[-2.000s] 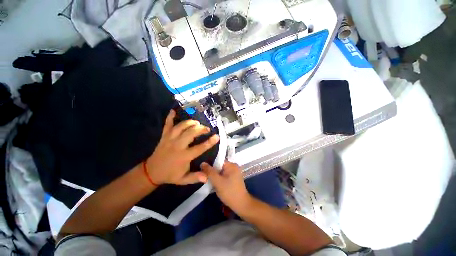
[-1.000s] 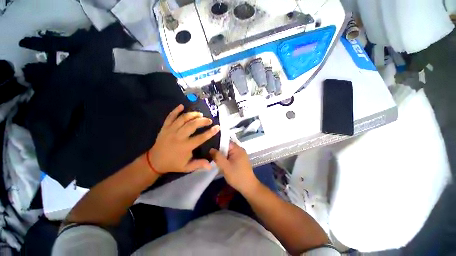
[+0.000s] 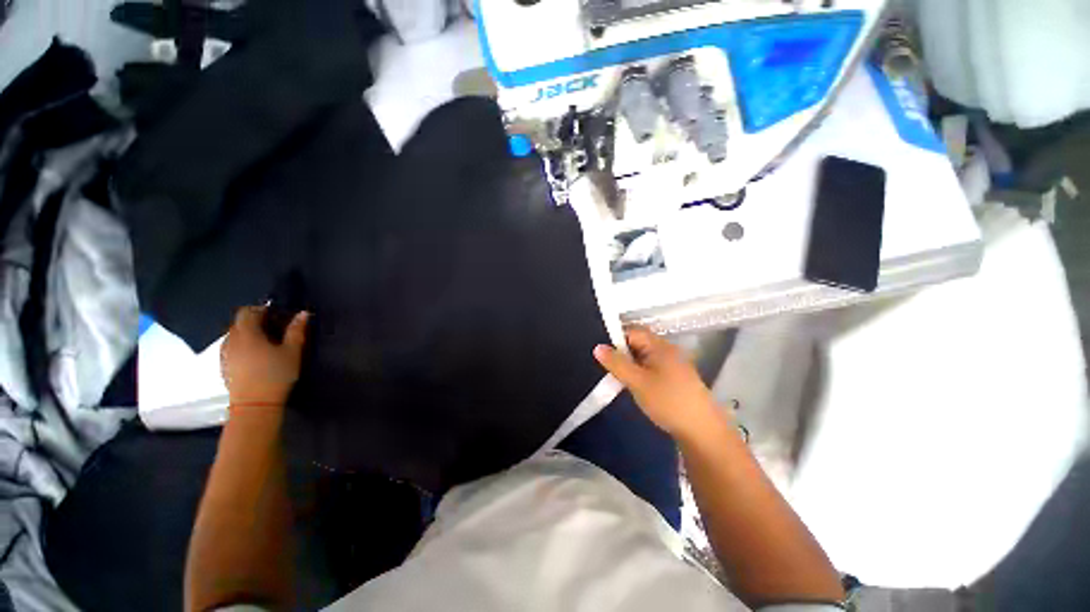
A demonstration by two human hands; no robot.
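Observation:
A black panel [image 3: 442, 287] lies across the table left of the needle area and hangs over the front edge toward the lap. A narrow white panel edge [image 3: 596, 265] shows along its right side, running up to the presser foot area [image 3: 564, 167]. My right hand [image 3: 657, 373] pinches the black and white edges together below the cloth plate. My left hand [image 3: 263, 353] grips the black panel at its left side, thumb and fingers closed on the fabric. The white and blue overlock machine [image 3: 681, 84] stands above right.
A black smartphone [image 3: 845, 224] lies on the table right of the machine. Darker black pieces [image 3: 227, 155] lie behind left. Grey-white bundles [image 3: 60, 251] are at far left. A large white pile [image 3: 956, 407] is beyond the table's right front.
My left hand has moved from beside the needle to the panel's left side. The black panel now spreads flatter and nearer the lap. My right hand still holds the edge. The view has shifted.

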